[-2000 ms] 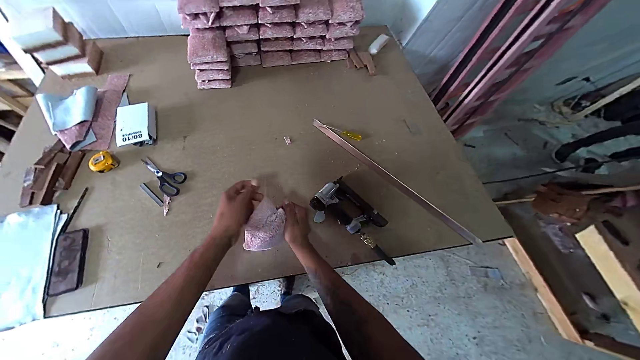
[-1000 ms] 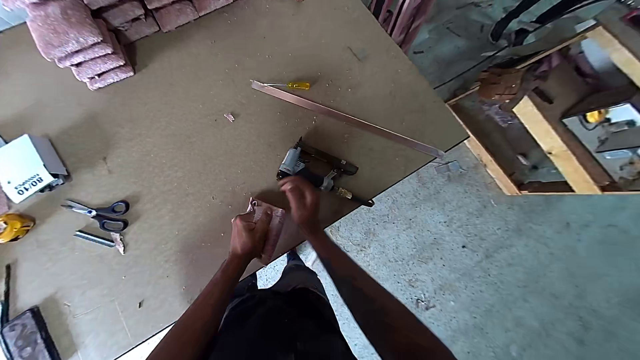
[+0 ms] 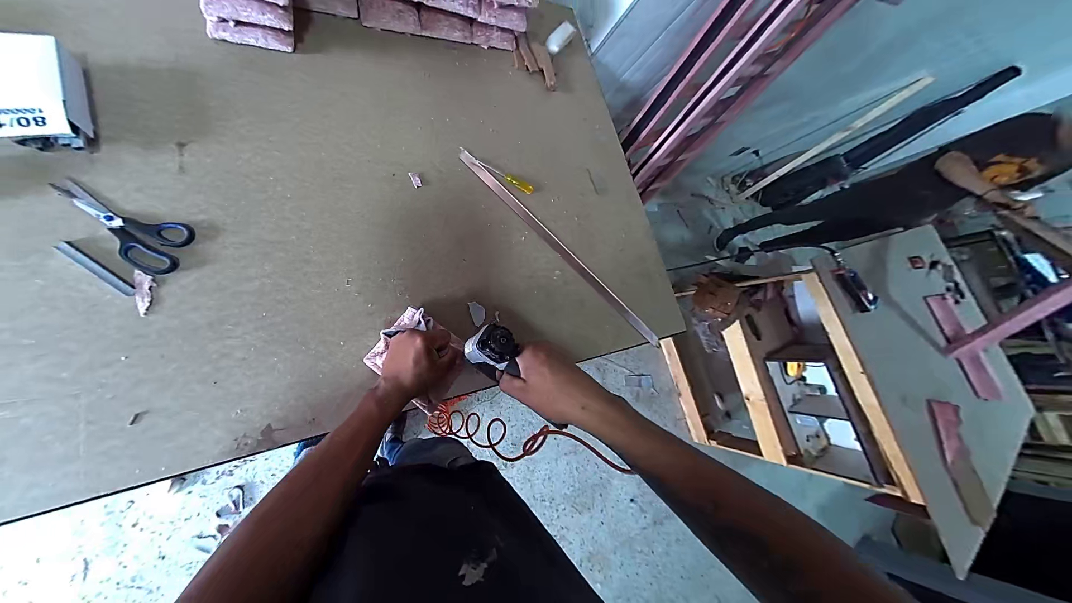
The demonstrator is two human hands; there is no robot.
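My left hand point(image 3: 414, 360) presses a small pink fabric-covered piece point(image 3: 381, 352) at the table's front edge. Close on its right, my right hand point(image 3: 544, 383) grips a pneumatic stapler point(image 3: 492, 345), its head beside the piece. A coiled orange air hose point(image 3: 494, 435) hangs below the table edge. Behind the hands lies a long thin strip point(image 3: 561, 247), with a yellow-handled screwdriver point(image 3: 517, 182) against its far end. Black-handled scissors point(image 3: 126, 226) and a short grey metal strip point(image 3: 94, 268) rest at the left. Whatever is under my left palm is hidden.
Stacked pink pieces point(image 3: 251, 23) stand at the table's back, beside thin wood scraps point(image 3: 536, 60). A white box point(image 3: 38, 88) bearing print is at the far left. To the right are a wooden frame point(image 3: 754, 385) and another table point(image 3: 904, 335), with a co-worker point(image 3: 930, 184) behind.
My right hand has taken hold of the stapler, which lay on the table before. The pink piece remains with my left hand. The view has shifted.
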